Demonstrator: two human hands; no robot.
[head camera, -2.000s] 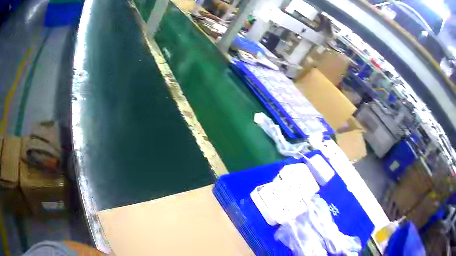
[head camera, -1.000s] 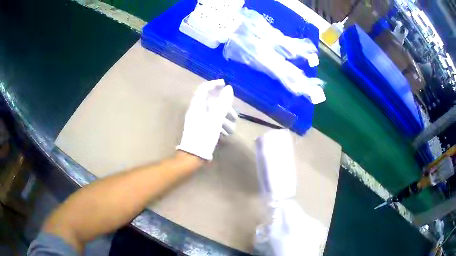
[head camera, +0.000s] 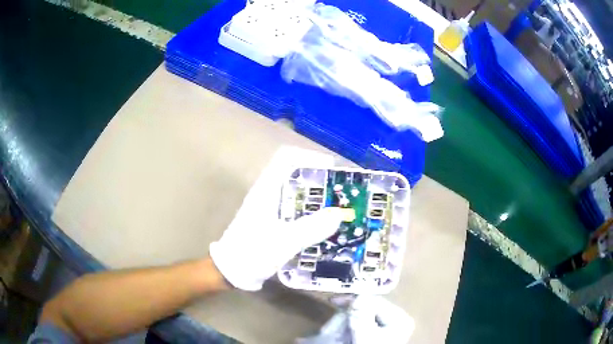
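The open socket housing (head camera: 398, 235), a white rounded-square tray, lies face up over the cardboard mat. Its green circuit board (head camera: 361, 199), yellow transformer (head camera: 347, 214), wires and contact strips show. My left hand (head camera: 272, 225), in a white glove, grips the housing's left side, with one digit across the board to the transformer and others at the upper left edge, partly hidden. A blurred white bundle, apparently the bagged cord (head camera: 380, 324), lies below the housing, cut off by the frame. My right hand is not visible.
The tan cardboard mat (head camera: 154, 168) lies under the work. Behind it, a blue sheet stack (head camera: 259, 87) bears white socket units (head camera: 265, 27) and bagged cord (head camera: 356, 77). A power screwdriver (head camera: 571, 262) is at right. A yellowish bottle (head camera: 452, 37) and more blue sheets (head camera: 524, 101) stand beyond.
The housing, earlier a blurred white shape seen edge-on at right, now lies face up with its inside showing. My left hand has moved down and right and taken hold of it.
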